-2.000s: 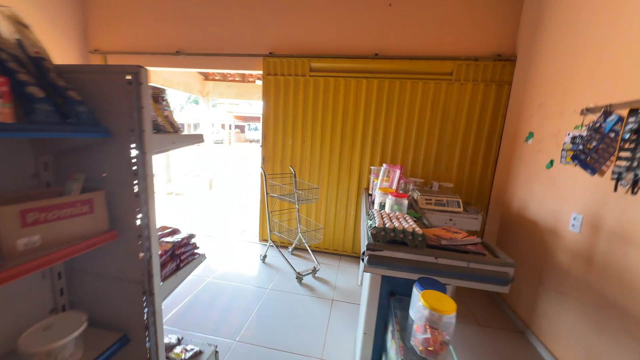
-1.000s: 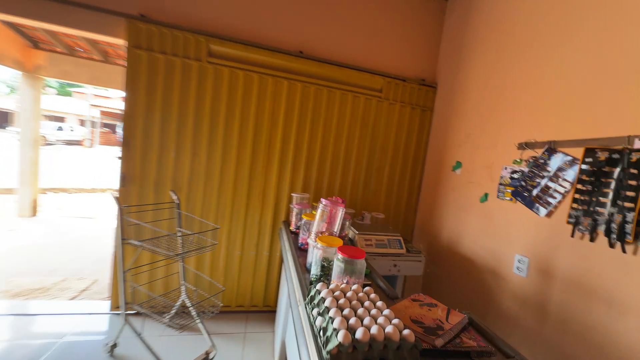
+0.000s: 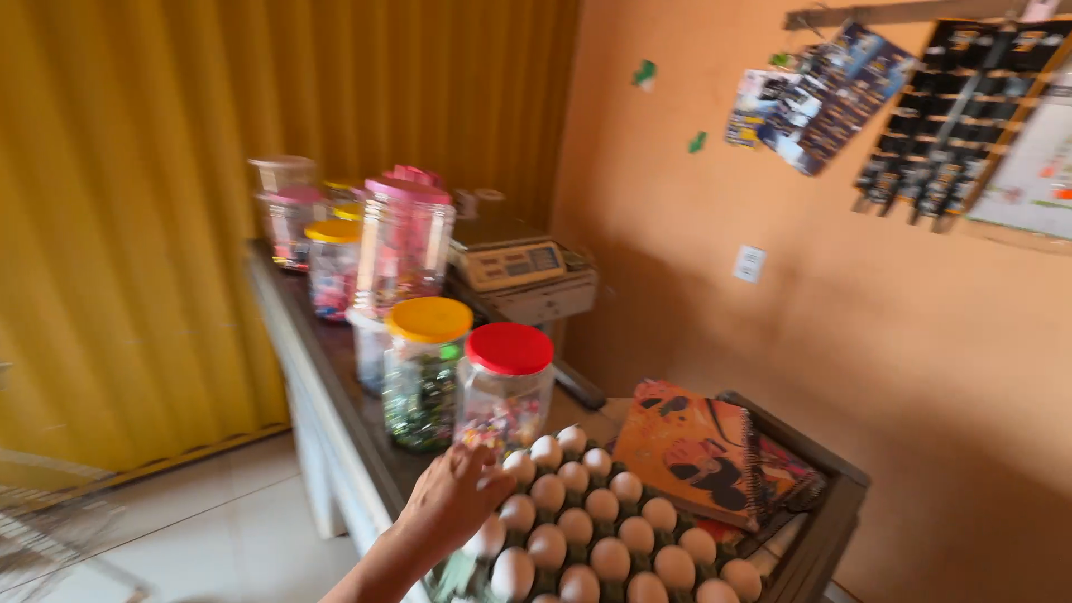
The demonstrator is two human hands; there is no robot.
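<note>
My left hand [image 3: 456, 494] reaches in from the bottom, its fingers at the far left corner of a tray of eggs [image 3: 575, 526] on the counter; whether it grips anything cannot be told. Just beyond the fingertips stand a clear jar with a red lid [image 3: 507, 389], holding small colourful items, and a jar with a yellow lid [image 3: 427, 377], holding green-wrapped pieces. To the right of the eggs lie spiral notebooks [image 3: 691, 448] with orange covers. My right hand is out of the frame.
Farther along the counter [image 3: 310, 368] are more jars [image 3: 402, 243] and a digital scale [image 3: 515, 264]. A yellow corrugated metal door [image 3: 151, 251] stands behind. Carded goods [image 3: 938, 117] hang on the orange wall, above a wall socket [image 3: 749, 263]. Part of a wire cart [image 3: 59, 519] shows at left.
The view has moved close to the counter and turned right. My left hand has come into view beside the eggs; neither earlier frame shows it.
</note>
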